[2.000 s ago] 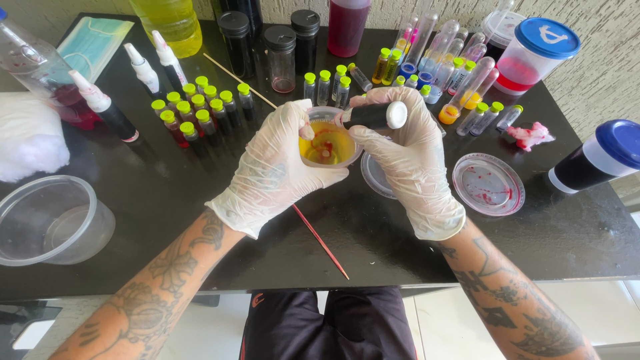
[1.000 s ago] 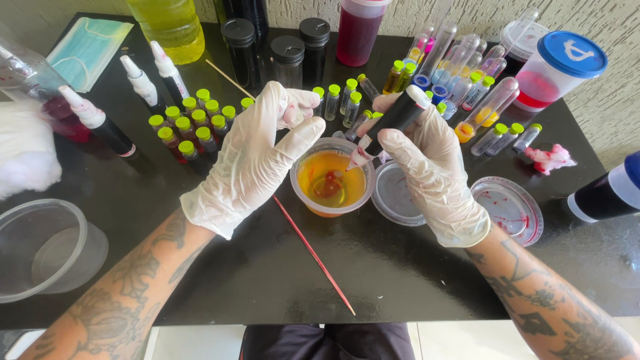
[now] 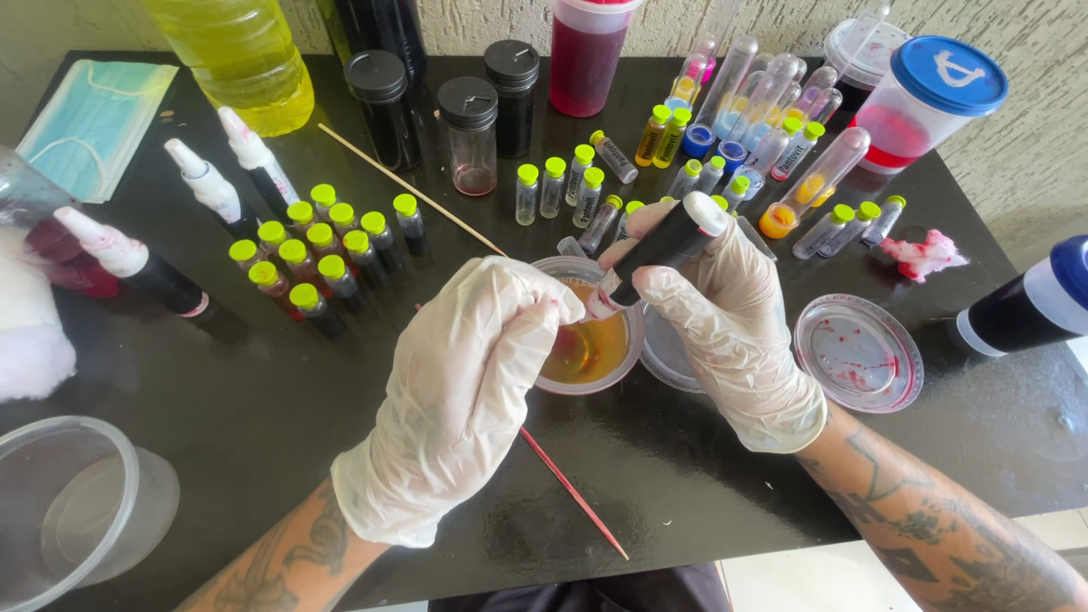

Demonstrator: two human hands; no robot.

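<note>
My right hand (image 3: 722, 314), in a white disposable glove, is shut on a dark squeeze bottle (image 3: 667, 246) with a pale end cap, tilted with its stained nozzle end down and left. My left hand (image 3: 467, 391), gloved too, has its fingers bunched at that nozzle end; whether they grip it or a cap is hidden. Below both hands stands a clear plastic cup (image 3: 633, 353) of amber liquid, with a reddish spot in it. A clear lid (image 3: 667, 348) lies beside the cup, partly under my right hand.
Green-capped vials (image 3: 293, 252) and white-nozzled bottles (image 3: 140, 263) stand at left, near an open plastic tub (image 3: 136, 476). More vials, test tubes (image 3: 824, 170) and a blue-lidded container (image 3: 948, 76) are at back right. A red-stained lid (image 3: 858, 353) and a red stick (image 3: 578, 497) lie nearer.
My left hand has left the cup's side, where it was two seconds ago, and now meets the nozzle end of the bottle. A second ago the hands were apart.
</note>
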